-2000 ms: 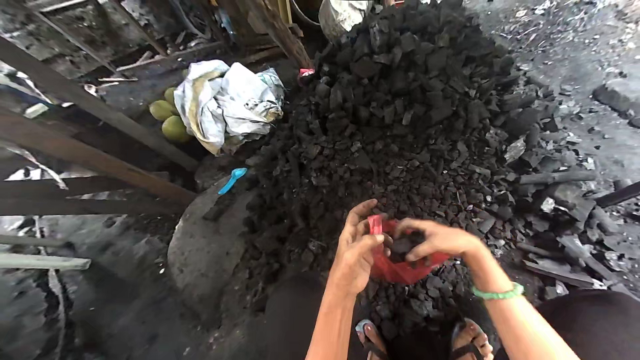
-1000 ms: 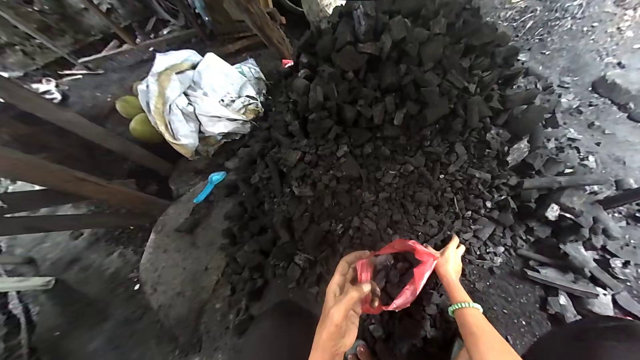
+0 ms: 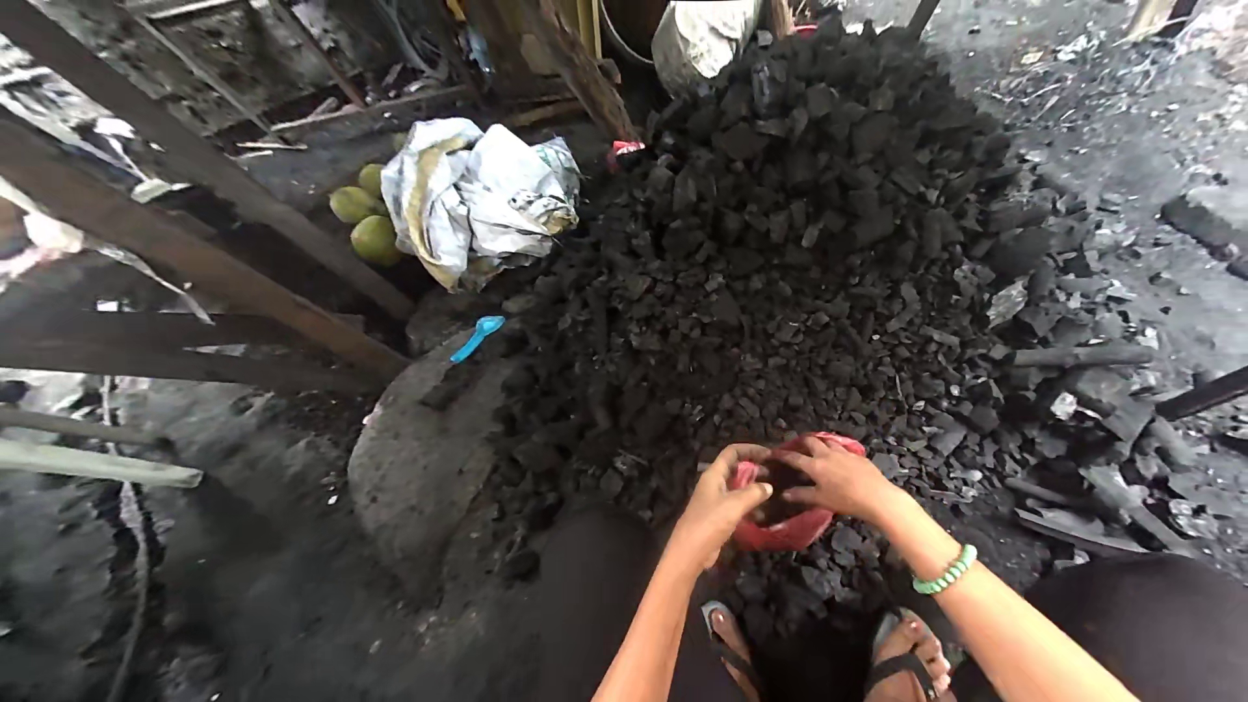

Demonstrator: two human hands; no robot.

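A thin red plastic bag (image 3: 785,534) stands open between my feet and a heap of black charcoal (image 3: 721,322). My left hand (image 3: 721,502) pinches the bag's rim on its left side between thumb and fingers. My right hand (image 3: 838,478) is over the bag's mouth with its fingers spread and reaching inside; whether it holds charcoal cannot be made out. The bag's contents are mostly hidden by my hands. A green bead bracelet (image 3: 946,571) circles my right wrist.
A large flat stone (image 3: 419,478) lies left of the heap, with a blue plastic spoon (image 3: 478,338) on its upper edge. Beyond are a crumpled white sack (image 3: 478,200) and several green round fruits (image 3: 374,240). Wooden beams (image 3: 214,263) cross the left side. Charred sticks (image 3: 1082,357) lie at right.
My right hand has moved from the charcoal at the bag's right side to over the bag's mouth. My left hand still holds the rim.
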